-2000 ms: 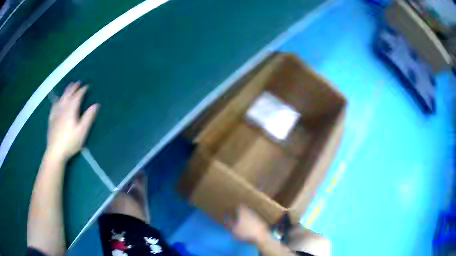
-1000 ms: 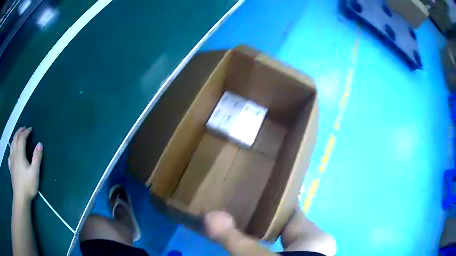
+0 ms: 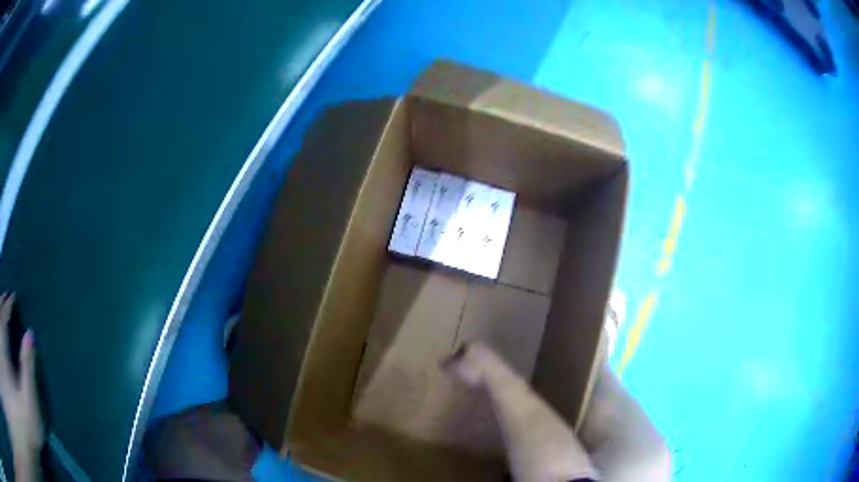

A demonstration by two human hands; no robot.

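A large open brown carton (image 3: 348, 273) stands between my legs beside the table, its flaps folded outward. A block of white product boxes (image 3: 452, 224) with small dark print lies flat on its bottom, in the far left corner. My right hand (image 3: 471, 365) reaches down inside the carton over the near part of the bottom, slightly blurred; its fingers look curled and I cannot tell if they hold anything. My left hand (image 3: 17, 377) rests on the green table at the left edge, partly cut off, fingers apart and empty.
The green line table (image 3: 188, 122) with a white edge runs along the left. The blue floor (image 3: 753, 282) has a yellow line right of the carton. Part of a grey-blue pallet (image 3: 801, 28) shows at the top right. My legs are at the bottom, either side of the carton.
My right hand has moved from the carton's near edge to inside it. The carton now appears more upright and central. My left hand has shifted towards the left edge of view.
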